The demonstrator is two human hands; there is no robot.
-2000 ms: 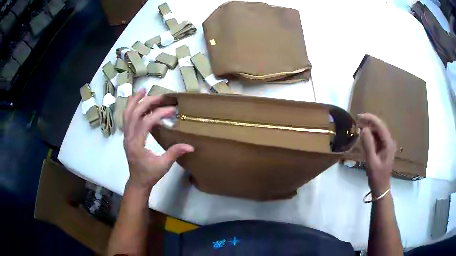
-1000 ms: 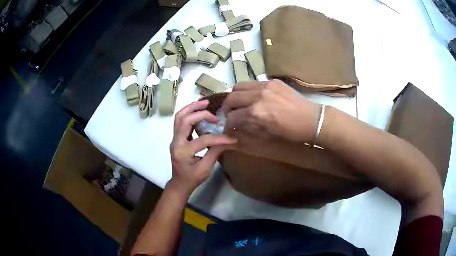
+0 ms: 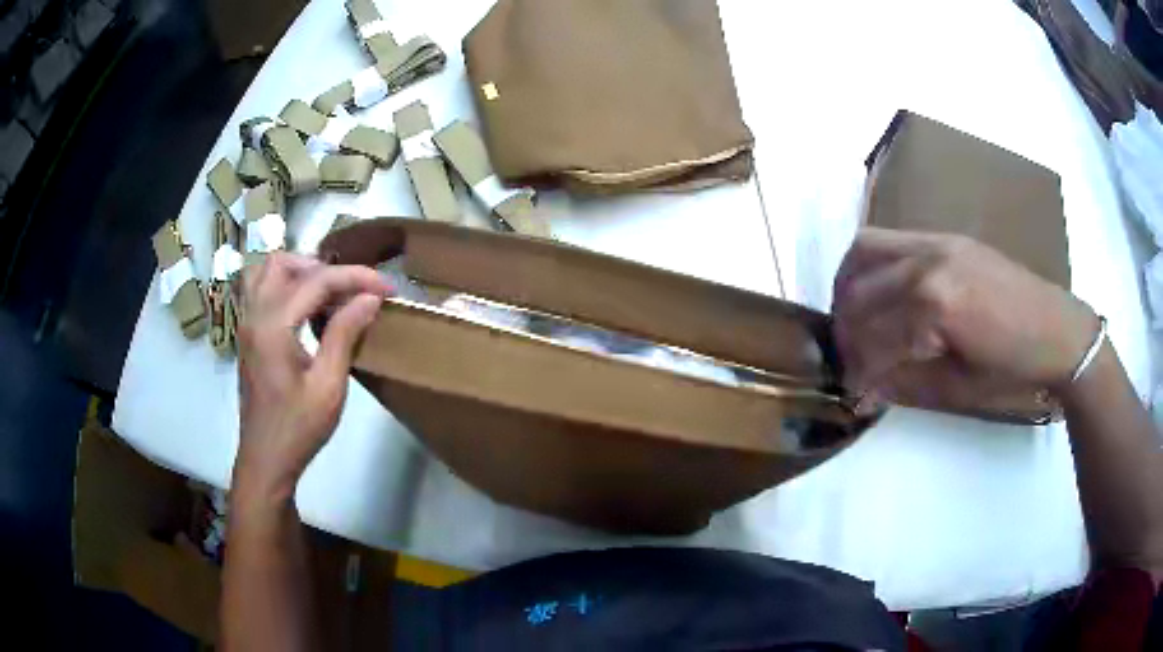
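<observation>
A brown tote handbag [image 3: 574,420] stands on the table in front of me, its top facing up. Its gold zip is open along the top, and pale stuffing [image 3: 587,338] shows in the gap. My left hand [image 3: 300,344] pinches the zip edge at the bag's left end between thumb and fingers. My right hand [image 3: 937,318] is at the bag's right end, fingers curled and blurred at the zip end. What its fingertips hold is hidden.
Khaki strap bundles with white bands [image 3: 293,159] lie at the left. A flatter brown bag [image 3: 612,89] lies behind the tote. A boxy brown bag [image 3: 982,204] lies at the right. An open carton [image 3: 121,522] stands below the table's left edge.
My right hand has moved from the bag's left end to its right end. The zip, closed two seconds ago, is now open. My left hand now pinches the zip edge.
</observation>
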